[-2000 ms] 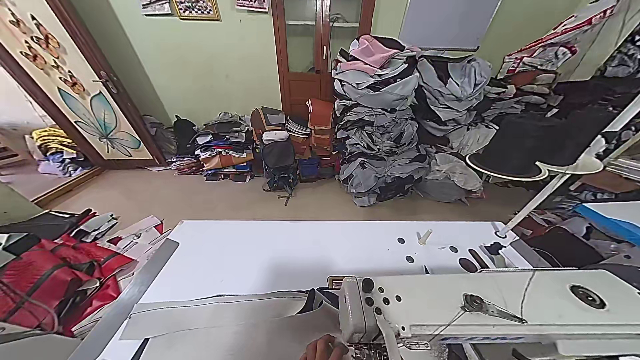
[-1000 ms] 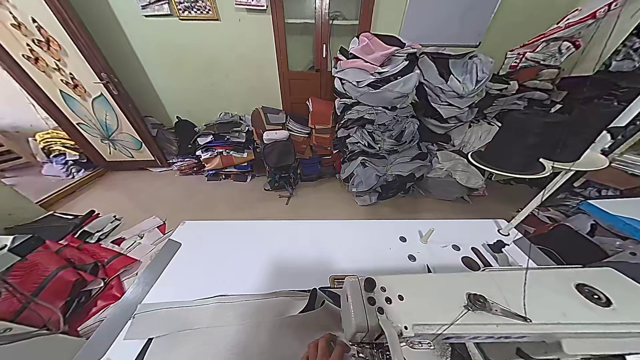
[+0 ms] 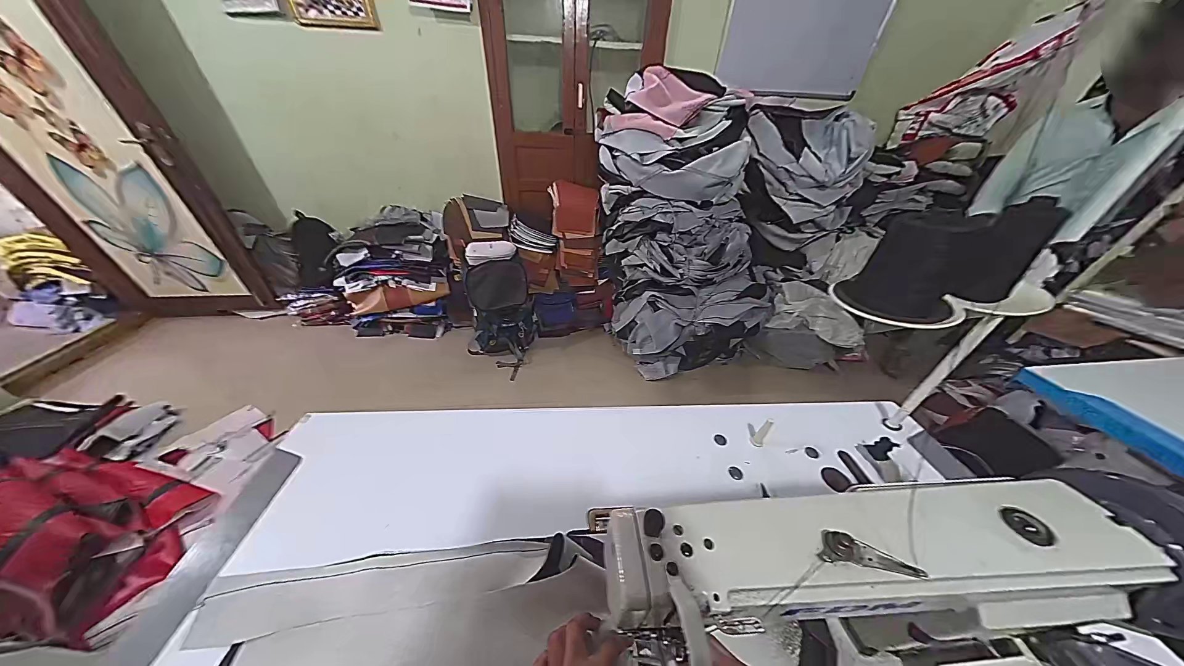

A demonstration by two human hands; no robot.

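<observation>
My left hand (image 3: 581, 640) is at the bottom edge, its fingers on grey fabric (image 3: 398, 606) just left of the needle area of a white industrial sewing machine (image 3: 888, 546). Whether the fingers pinch the fabric cannot be told. The fabric lies flat on the white table (image 3: 416, 472), with a seam line along its far part and a dark folded piece beside the machine head. A small patch of skin under the machine arm, right of the presser foot, appears to be my right hand (image 3: 726, 653); the rest is hidden. Black thread cones (image 3: 925, 259) stand on a holder.
Red and black bags (image 3: 92, 527) are heaped at the left. Stacked grey fabric pieces (image 3: 680, 240), a black backpack (image 3: 499, 296) and folded goods (image 3: 393, 277) line the wall. A blue-edged table (image 3: 1110, 398) stands right. A person in pale clothing (image 3: 1064, 148) is at the upper right.
A person in pale clothing has come into view at the upper right, behind the thread cones. My left hand remains beside the machine head.
</observation>
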